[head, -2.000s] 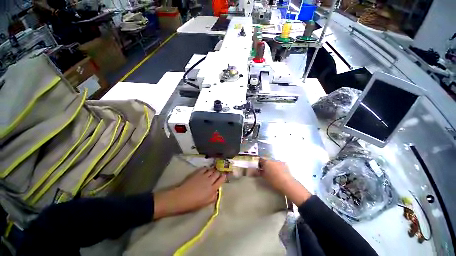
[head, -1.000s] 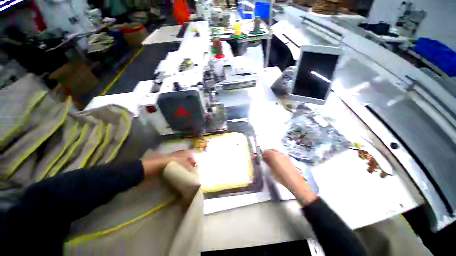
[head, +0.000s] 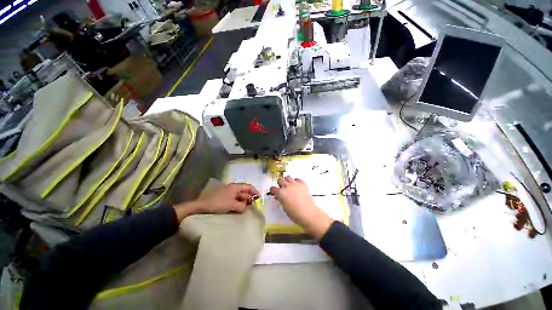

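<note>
My left hand (head: 227, 198) pinches the upper edge of a beige bag (head: 227, 245) with yellow binding, in front of the machine. A tiny dark piece shows at its fingertips. My right hand (head: 294, 201) is closed just to the right, its fingertips at another tiny dark piece, too small to name. The hands are close but apart, over a pale plate with a yellow border (head: 331, 225). The grey machine head (head: 255, 125) with a red logo stands behind them, with a brassy clamp (head: 276, 168) below it.
A pile of beige bags (head: 115, 163) stands at left. At right are an open clear bag of dark fittings (head: 431, 175), loose coppery pieces (head: 518, 213) and a control panel (head: 461, 72). A dark cord (head: 351, 183) lies on the plate's right side. Thread cones stand behind.
The bag, first under the machine head, has been pulled left and towards me, uncovering the yellow-bordered plate. My right hand has moved left from the plate's right edge towards my left hand.
</note>
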